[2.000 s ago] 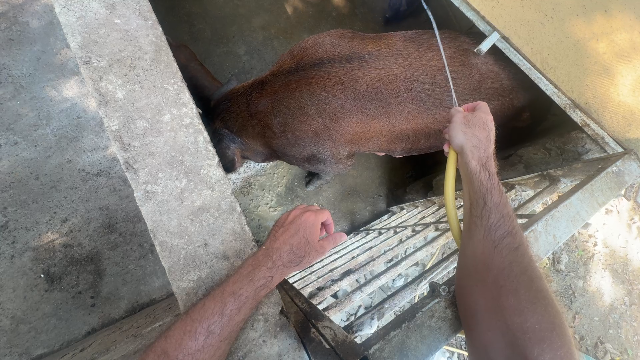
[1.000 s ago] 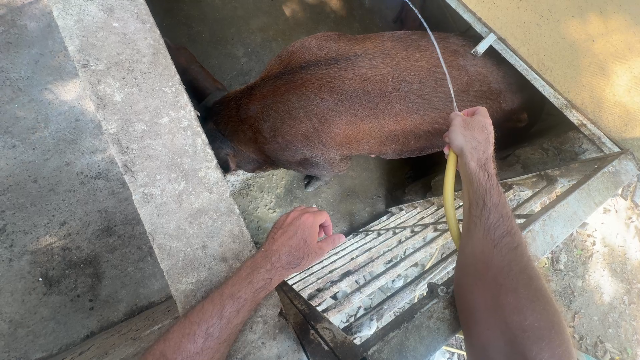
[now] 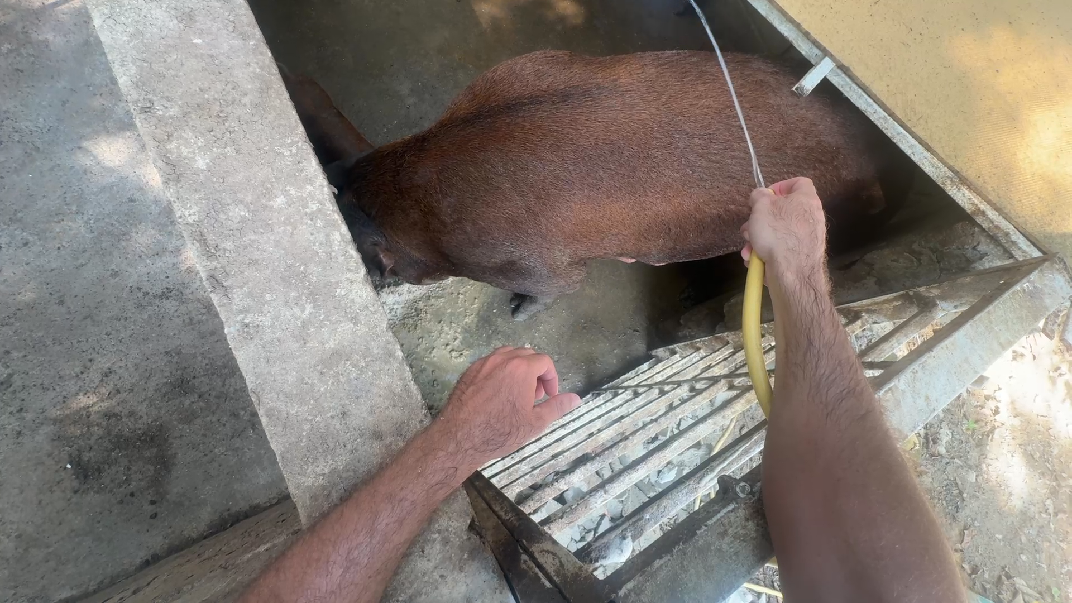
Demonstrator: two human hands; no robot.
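Note:
My right hand (image 3: 785, 222) is closed around the upper end of a yellow hose (image 3: 755, 335), over the metal bar gate. A thin stream of water (image 3: 727, 79) leaves the hose and runs up past the back of a reddish-brown pig (image 3: 586, 159). The pig stands in the pen with its head low at the left, beside the concrete wall. My left hand (image 3: 507, 402) is near the gate's upper left corner, its fingers loosely curled and the thumb apart. I see nothing in it, though its palm is hidden.
A thick concrete wall (image 3: 251, 218) borders the pen on the left, with a concrete floor (image 3: 100, 335) beyond it. The rusty metal gate (image 3: 695, 444) lies below the pig. A metal rail (image 3: 930, 155) edges the right side, next to a tan surface (image 3: 963, 92).
The water stream's upper part has shifted, first to the left and then back to the right. The pig's head has moved slightly. Both hands stay in nearly the same place.

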